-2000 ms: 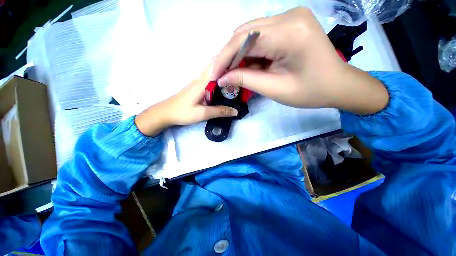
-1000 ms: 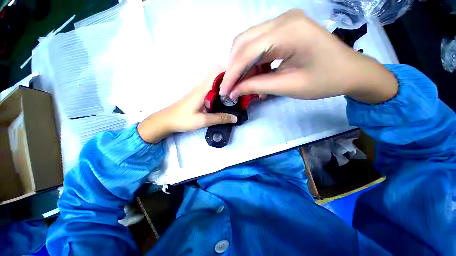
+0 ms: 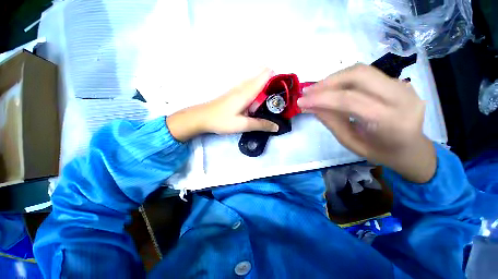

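Note:
My left hand (image 3: 221, 114) holds the red head housing (image 3: 293, 84) and the black end unit (image 3: 254, 143), its thumb across the black part. The housing's open end faces up, and the round silver part (image 3: 276, 103) shows inside it. The black unit's tab with a round hole points toward me. My right hand (image 3: 368, 111) is blurred, its fingertips at the right edge of the red housing. Whether it grips the housing or holds tweezers cannot be made out; only a small bright spot shows by its palm.
White foam sheet (image 3: 322, 143) lies under the work, with ribbed foam sheet (image 3: 93, 65) at left. An open cardboard box (image 3: 41, 120) stands far left. A black part (image 3: 394, 62) and a clear plastic bag (image 3: 431, 30) lie at upper right. A scrap carton (image 3: 355, 199) sits below the bench edge.
My right hand has moved right and down off the housing's opening, uncovering the silver part. The tweezers seen earlier in it no longer show clearly. My left hand and the housing appear farther right.

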